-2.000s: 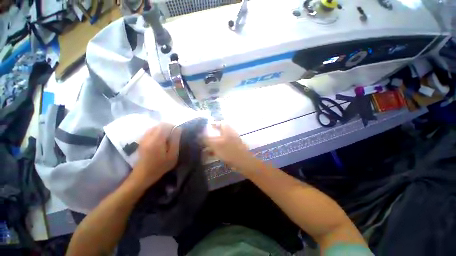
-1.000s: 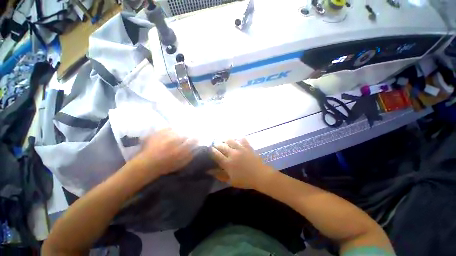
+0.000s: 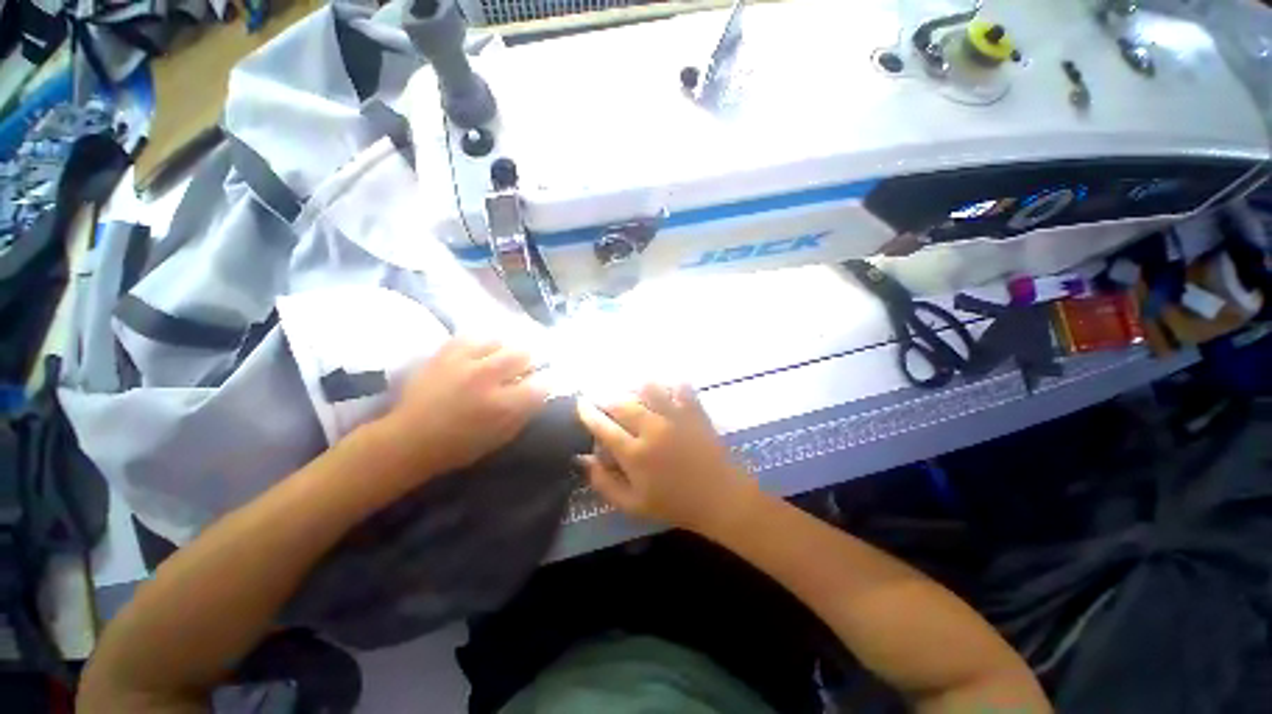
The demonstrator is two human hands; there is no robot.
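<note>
The light grey garment (image 3: 209,335) with dark strips lies bunched left of the needle of the white sewing machine (image 3: 670,154). A dark grey panel (image 3: 447,537) hangs from the seam over the table's front edge. My left hand (image 3: 467,405) lies on the garment and panel, fingers pressing the cloth near the needle. My right hand (image 3: 656,453) pinches the edge of the cloth just in front of the presser foot (image 3: 555,300). Bright lamp glare hides the needle and the seam edge.
Black-handled shears (image 3: 928,335) lie right of the needle, beside dark scraps (image 3: 1025,335) and a red-orange packet (image 3: 1102,321). A ruler-marked edge (image 3: 837,435) runs along the table front. Dark cloth (image 3: 42,474) is at left, more dark cloth (image 3: 1158,558) at lower right.
My hands have gone from gathering the panel upright to lying lower on it, and the panel has spread out flatter to the left. The view has shifted slightly.
</note>
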